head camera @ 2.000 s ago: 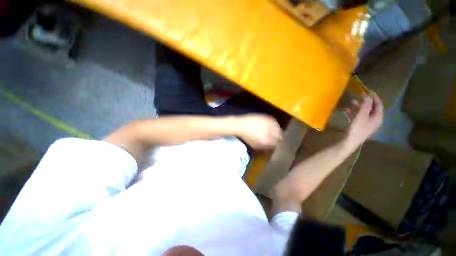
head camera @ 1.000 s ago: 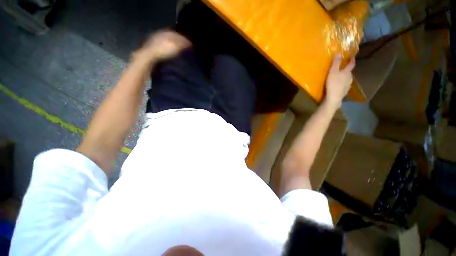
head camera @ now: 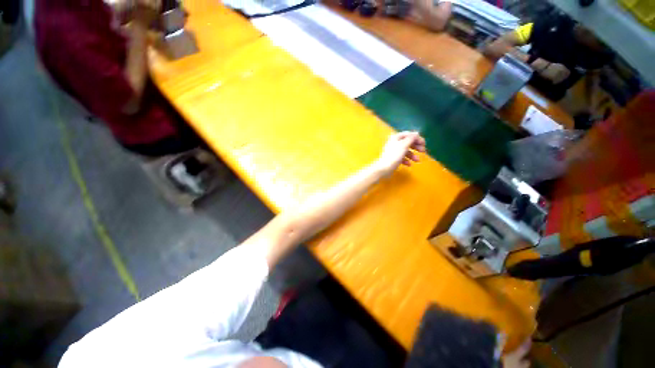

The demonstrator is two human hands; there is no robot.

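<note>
My left hand [head camera: 403, 151] is stretched out over the orange-yellow bench [head camera: 287, 122], beside the green mat [head camera: 445, 122]. Its fingers are loosely bent and somewhat apart, with nothing visible in them. My right hand [head camera: 517, 355] is small, blurred and mostly cut off at the bottom edge, by the bench's near right corner; its grip is hidden. The electric screwdriver [head camera: 582, 259], black with an orange band, lies across the right side, untouched by my left hand. The silver screw feeder [head camera: 495, 226] stands on the bench to its left.
A person in dark red [head camera: 100, 72] sits at upper left, hands at a small box-like unit. Other people's arms show across the line by a second metal box [head camera: 504, 80]. A white mat [head camera: 337, 47] adjoins the green one. A dark blurred block [head camera: 452, 339] covers the lower right.
The view has swung up and left onto the bench, mats and feeder. My left hand has moved from beside my legs to over the bench. My right hand is now mostly out of the picture.
</note>
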